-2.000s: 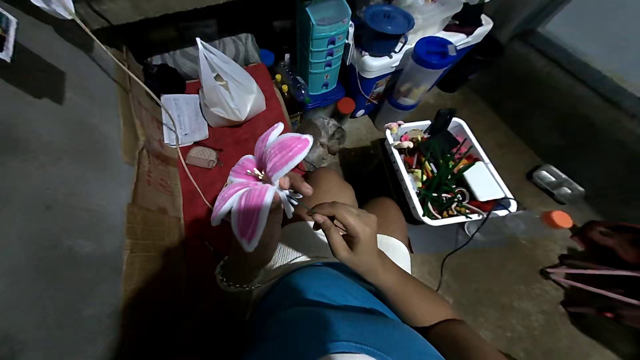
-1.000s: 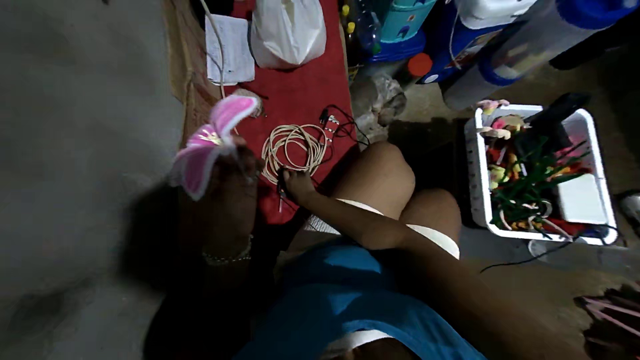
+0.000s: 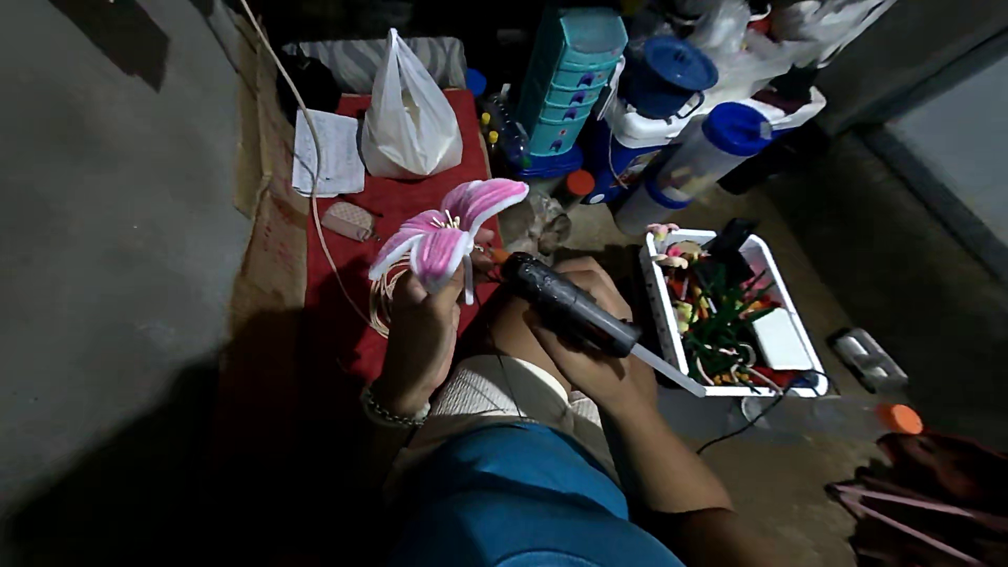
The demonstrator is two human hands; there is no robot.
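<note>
My left hand [image 3: 429, 319] holds a pink and white pipe-cleaner flower [image 3: 450, 232] by its underside, its petals spread and pale stamens in the middle. A black hot glue gun [image 3: 571, 305] is in my right hand [image 3: 594, 362], with a translucent glue stick [image 3: 669, 370] sticking out of its back end. The gun's orange nozzle [image 3: 499, 256] points at the flower's base, close to the left fingertips; whether it touches is unclear. Behind my left hand, a coiled beige cord [image 3: 384, 299] lies on the red cloth [image 3: 331, 276].
Beyond my hands stand a white plastic bag [image 3: 413, 130], papers [image 3: 329, 153], a small patterned pouch [image 3: 349, 221] and a teal drawer unit [image 3: 571, 87]. To the right are a white basket [image 3: 657, 307] of craft pieces and a clear container with an orange lid [image 3: 899, 419].
My right hand, at the cord coil a second ago, now holds the glue gun up at the flower. The flower remains in my left hand. The view has shifted.
</note>
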